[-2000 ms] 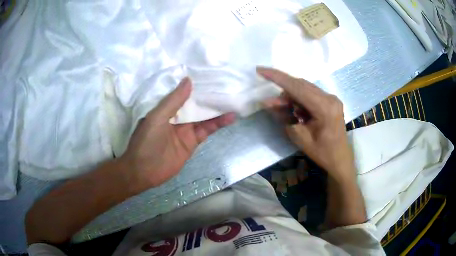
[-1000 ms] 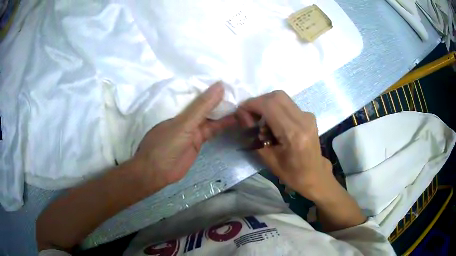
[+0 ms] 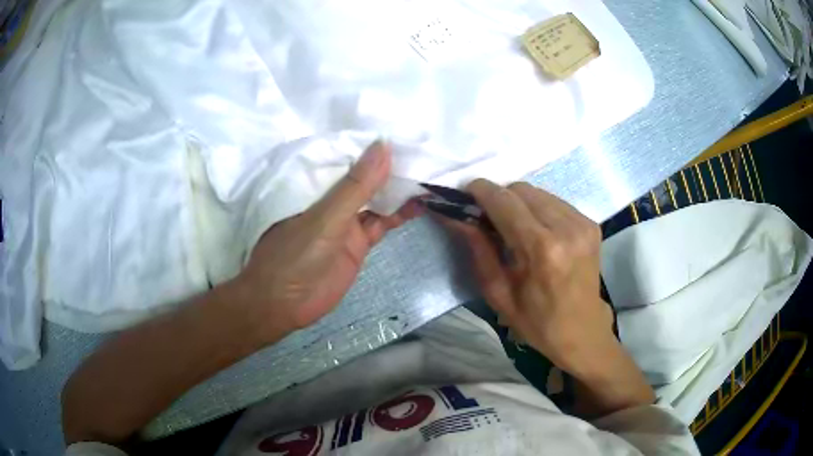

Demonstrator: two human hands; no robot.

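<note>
The white jacket lies with its shiny lining (image 3: pixel 357 80) up across the table. My left hand (image 3: pixel 312 236) pinches the jacket's hem edge (image 3: pixel 397 191) between thumb and fingers. My right hand (image 3: pixel 544 258) holds dark thread snips (image 3: pixel 453 205), their pointed tip at the pinched edge, just right of my left fingertips. Most of the snips' handle is hidden in my right palm. A care label (image 3: pixel 431 37) and a tan paper ticket (image 3: pixel 562 44) lie on the lining at the top.
The grey-blue table (image 3: pixel 392 285) has a worn front edge. A yellow wire rack (image 3: pixel 713 178) stands at the right, with off-white cloth (image 3: pixel 713 276) on it. More off-white garments (image 3: pixel 776 36) lie at the upper right. A printed shirt front (image 3: pixel 374 419) is at the bottom.
My right hand has turned, and the snips' dark blades now show at the edge. Since the first frame, my left hand's pinch has shifted slightly along the edge to the right.
</note>
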